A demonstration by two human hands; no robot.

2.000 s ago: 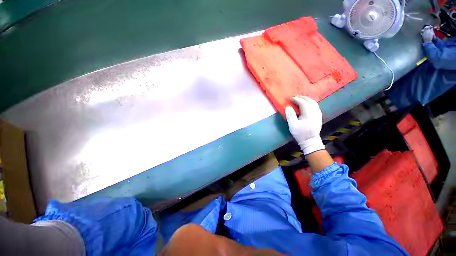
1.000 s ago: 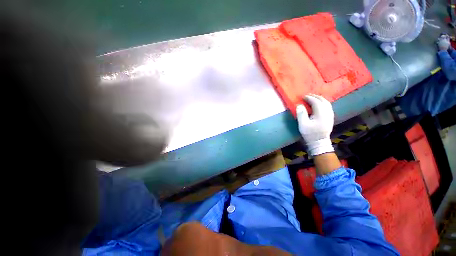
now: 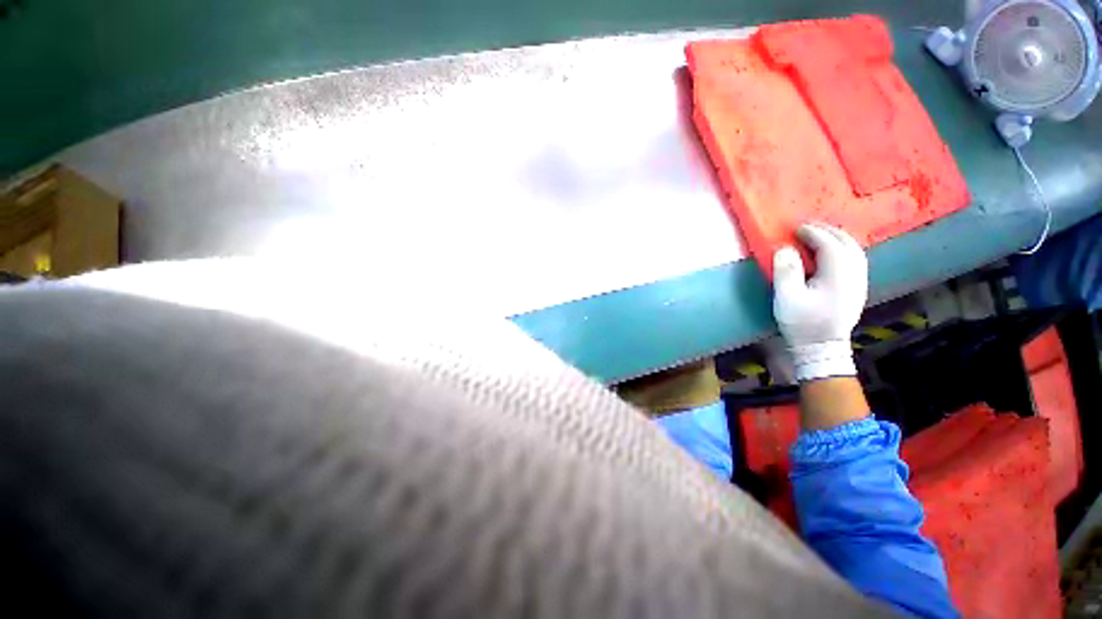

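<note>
A red speckled foam sheet (image 3: 749, 133) with a smaller red piece (image 3: 846, 109) on top lies at the right end of the shiny steel plate (image 3: 423, 157), partly over the green bench. My right hand (image 3: 822, 290), in a white knit glove, holds the sheet's near corner, fingers curled over the edge. My left hand (image 3: 363, 447), in a grey-white knit glove, is very close to the camera. It fills the lower left, blurred and cut off, and hides part of the plate and bench edge. Its fingers cannot be made out.
A cardboard box (image 3: 91, 224) stands at the plate's left end. A small white fan (image 3: 1031, 57) with a cord is beyond the sheet. Black crates with red pieces (image 3: 985, 496) are below the bench at right. A blue sleeve of another person (image 3: 1063, 264) shows at the right edge.
My left hand has moved from the left side across the lower view, close to the camera. The bench, sheet and fan have shifted right in view. My right hand stays on the sheet's corner.
</note>
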